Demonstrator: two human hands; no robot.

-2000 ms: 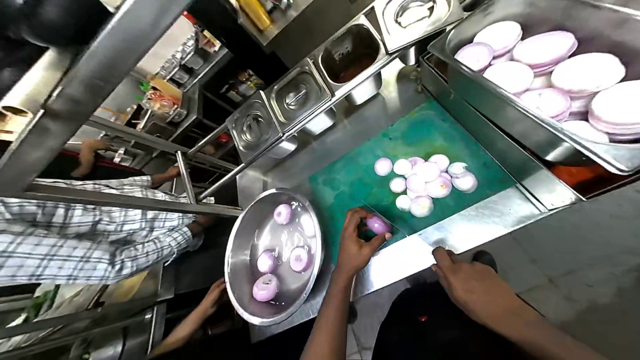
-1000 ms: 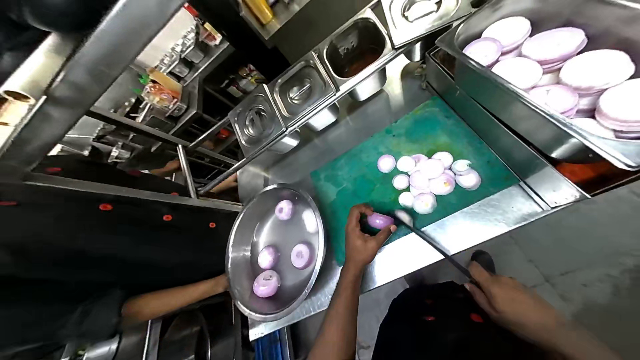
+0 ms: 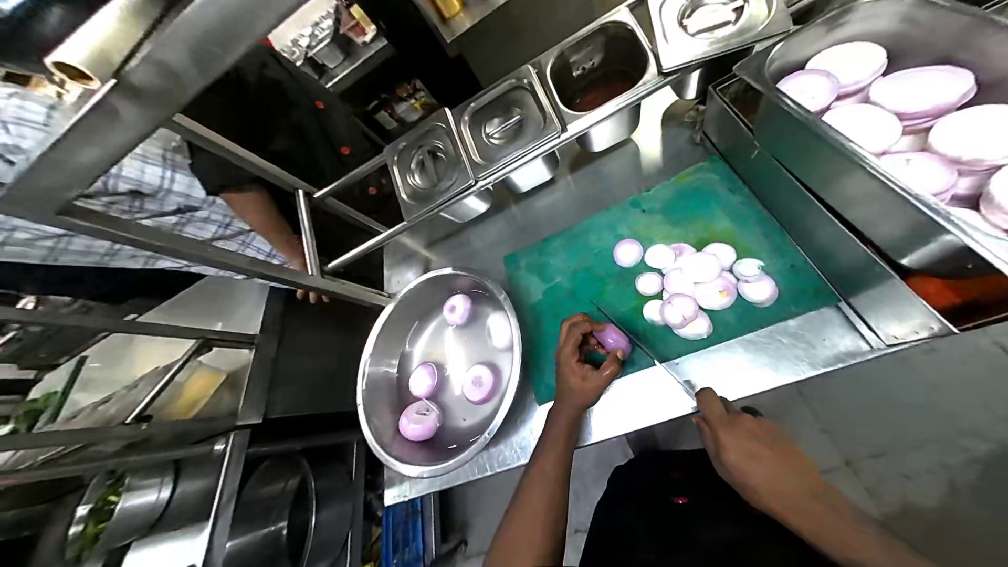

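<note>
My left hand (image 3: 583,361) grips a peeled purple onion (image 3: 613,339) near the front edge of a green cutting board (image 3: 567,268). In my right hand (image 3: 736,441) is the handle of a kitchen knife (image 3: 657,362), whose thin blade lies along the right side of that onion. Onion slices (image 3: 697,276) are spread in a loose heap on the board, beyond the knife. Left of the board, a steel bowl (image 3: 378,378) holds several peeled onions (image 3: 479,383).
A deep steel pan (image 3: 835,165) of large onion slices stands at the right. Lidded steel containers (image 3: 504,122) and an open one (image 3: 598,71) line the back rail. A metal rack frame (image 3: 236,272) crosses the left, with people beyond it.
The knife blade has come from the onion's far right end to lie across the board beside it. A person in dark clothes has left the bowl's side; people now stand behind the rack.
</note>
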